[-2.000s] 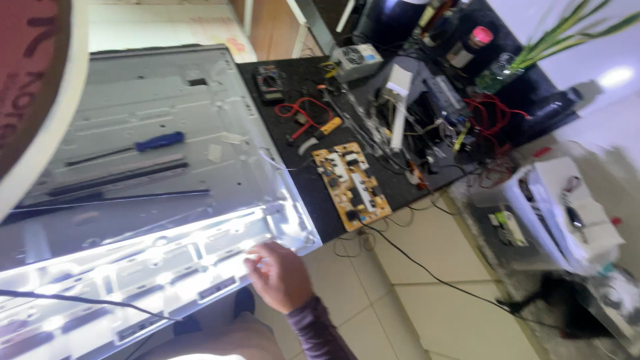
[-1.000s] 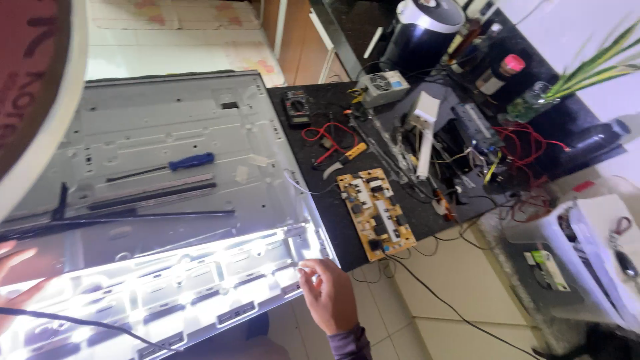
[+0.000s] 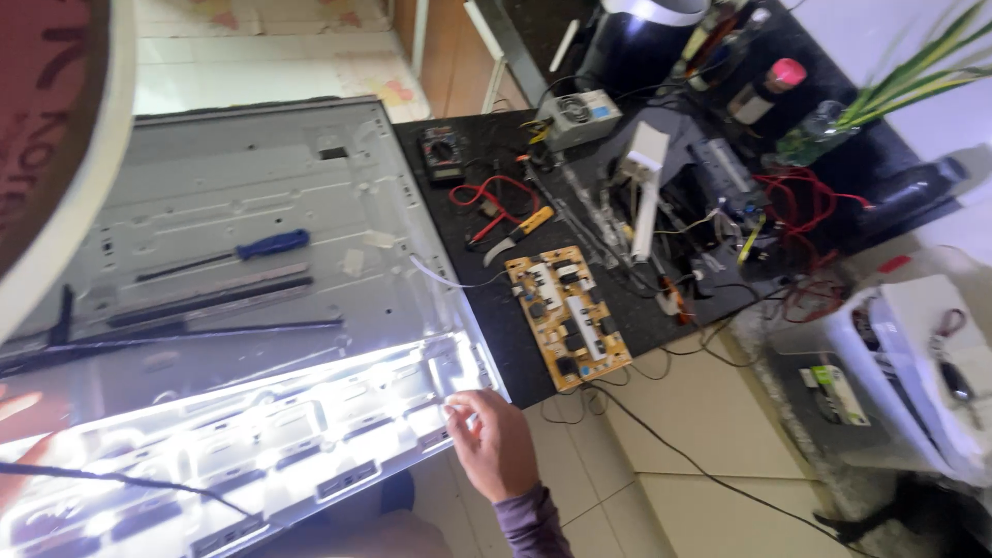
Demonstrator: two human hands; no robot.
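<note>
A grey metal TV back panel [image 3: 232,194] lies across the left, with a brightly lit LED backlight strip [image 3: 294,411] along its lower part. My right hand [image 3: 492,442], in a purple sleeve, is at the panel's lower right corner, thumb and fingertips close together at the lit end; whether they grip something cannot be told. My left hand [image 3: 27,442] shows only in part at the left edge, washed out by glare. A blue-handled screwdriver [image 3: 271,244] and dark strips [image 3: 209,302] lie on the panel. A thin white cable [image 3: 438,275] runs off its right edge toward a power supply board [image 3: 570,318].
On the black countertop [image 3: 496,356] are a multimeter [image 3: 442,155], red test leads [image 3: 496,194], a yellow-handled knife [image 3: 527,225], a metal power supply unit [image 3: 577,116] and tangled cables. A plastic bin [image 3: 891,403] stands at right. A black cable [image 3: 682,449] hangs over cabinet fronts.
My left hand, out of view two seconds ago, shows at the left edge. My right hand remains by the panel's lower right corner. The view has shifted somewhat.
</note>
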